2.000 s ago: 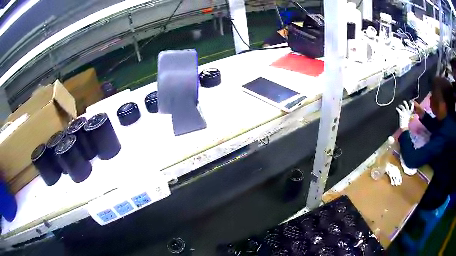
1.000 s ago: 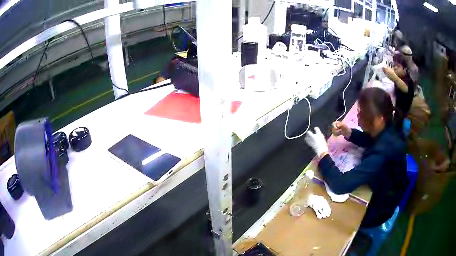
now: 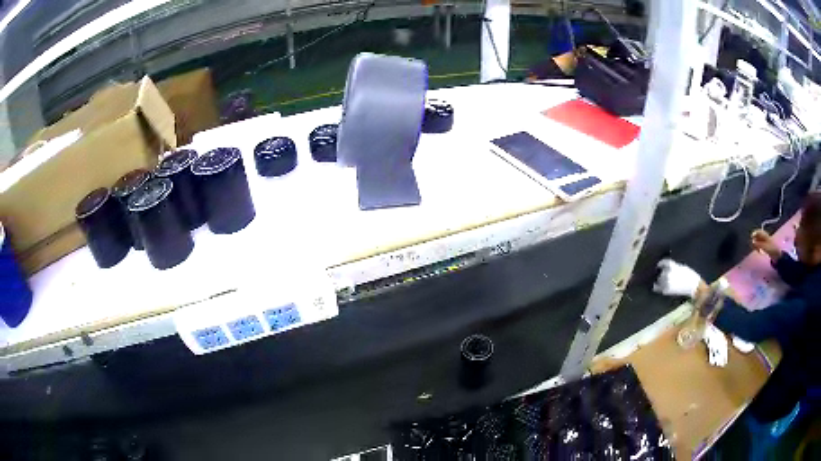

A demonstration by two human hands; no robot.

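Neither of my hands is in the picture. A black blister tray (image 3: 549,423) with rows of round pockets lies at the bottom, cut off by the lower edge. A black cylindrical housing (image 3: 476,360) stands on the dark conveyor belt (image 3: 387,333) behind the tray. Faint round shapes show on the belt at the bottom left, too dark to tell. A brown cardboard sheet (image 3: 684,387) lies right of the tray.
A white shelf (image 3: 297,216) holds large black cylinders (image 3: 159,225), a grey stand (image 3: 383,117), a tablet (image 3: 545,164) and a carton (image 3: 81,171). A power strip (image 3: 257,315) hangs on its edge. A white post (image 3: 635,194) rises beside the tray. A person's white-gloved hand (image 3: 677,278) is at the right.
The view swung right and then back left, bringing the tray, large cylinders and power strip into view again. The other person's gloved hand has lowered toward the bottle at the belt's edge.
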